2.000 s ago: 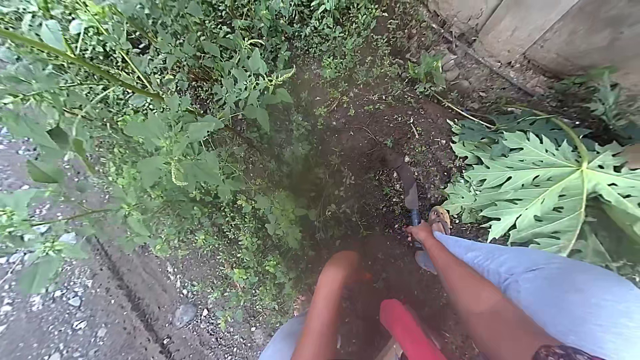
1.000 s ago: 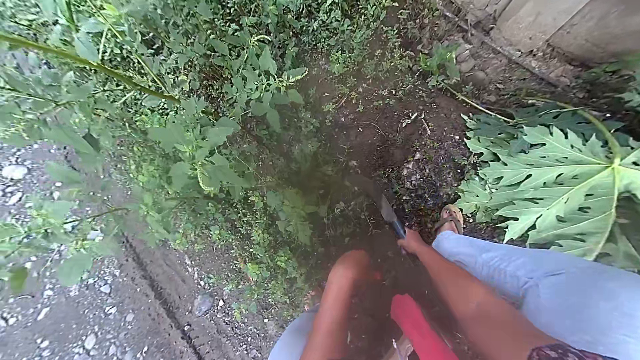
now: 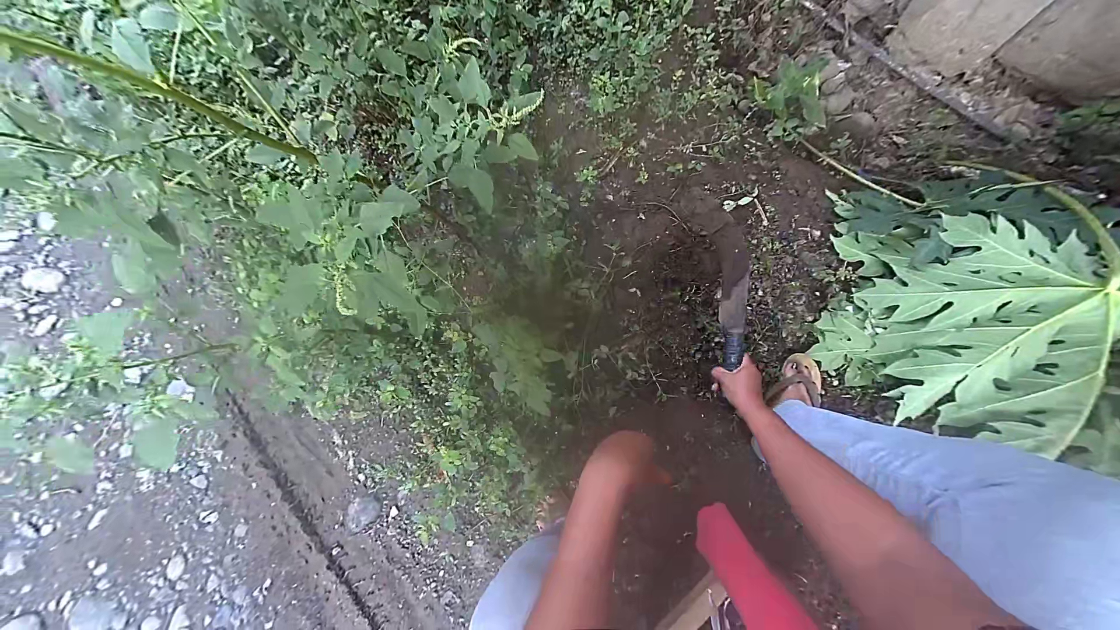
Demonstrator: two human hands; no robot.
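Observation:
My right hand point(image 3: 738, 385) is closed around the dark handle of a machete point(image 3: 733, 289), whose broad blade points away from me over the dark soil point(image 3: 647, 289). Dirt covers the curved far part of the blade. My left hand point(image 3: 632, 455) is bent at the wrist low over the soil, near the middle, with its fingers mostly hidden and blurred. Whether it holds anything does not show. Below and between my arms is a red object point(image 3: 748, 569), perhaps cloth, beside a pale, wood-like piece point(image 3: 691, 604).
Leafy weeds point(image 3: 376, 219) crowd the left and top. Large lobed leaves point(image 3: 989, 315) lie at the right, by my sandalled foot point(image 3: 799, 381). A concrete or stone wall point(image 3: 971, 35) stands at the upper right. Gravelly ground point(image 3: 175, 542) spreads at the lower left.
The machete blade, angled to the left and partly blurred a second ago, now points straight ahead over the soil. My right hand stays on its handle; my left arm keeps about the same pose.

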